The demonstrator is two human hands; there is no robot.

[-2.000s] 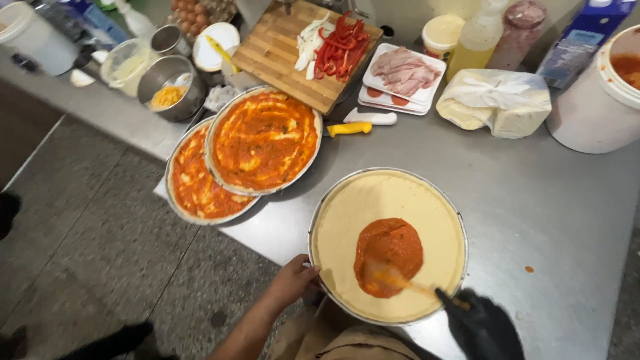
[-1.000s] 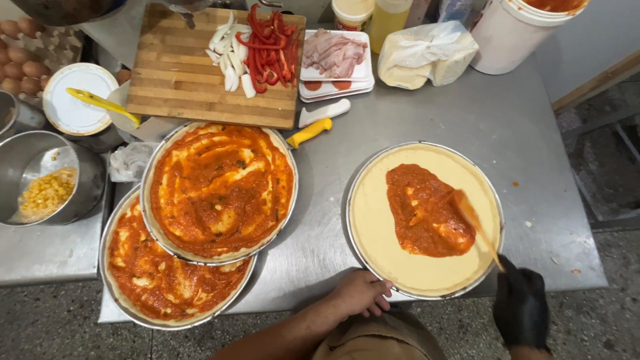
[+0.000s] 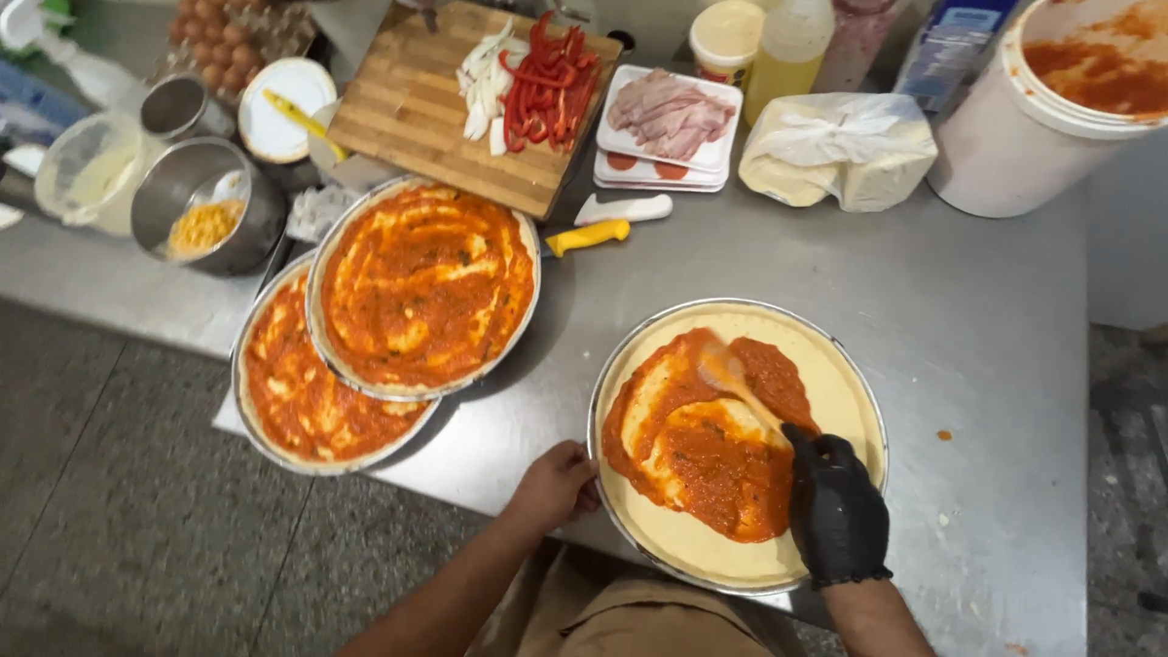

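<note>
A round metal pan lined with pale pizza dough lies near the table's front edge. Tomato sauce covers the dough's middle and left in an uneven swirl. My right hand, in a black glove, grips a spoon by its handle; the spoon's blurred head rests in the sauce at the upper middle. My bare left hand is at the pan's left rim, fingers against it; whether it pinches the rim is hard to tell. Two sauced pizza bases, an upper overlapping a lower, lie to the left.
Behind are a cutting board with sliced red peppers and onion, a yellow-handled knife, a white-handled one, sliced meat on trays, a wrapped block and a sauce bucket. A metal pot stands left.
The sauce, a compact patch two seconds ago, now spreads wider over the dough. My right hand has moved in over the pan's right side, with the spoon toward its upper part. The view has shifted.
</note>
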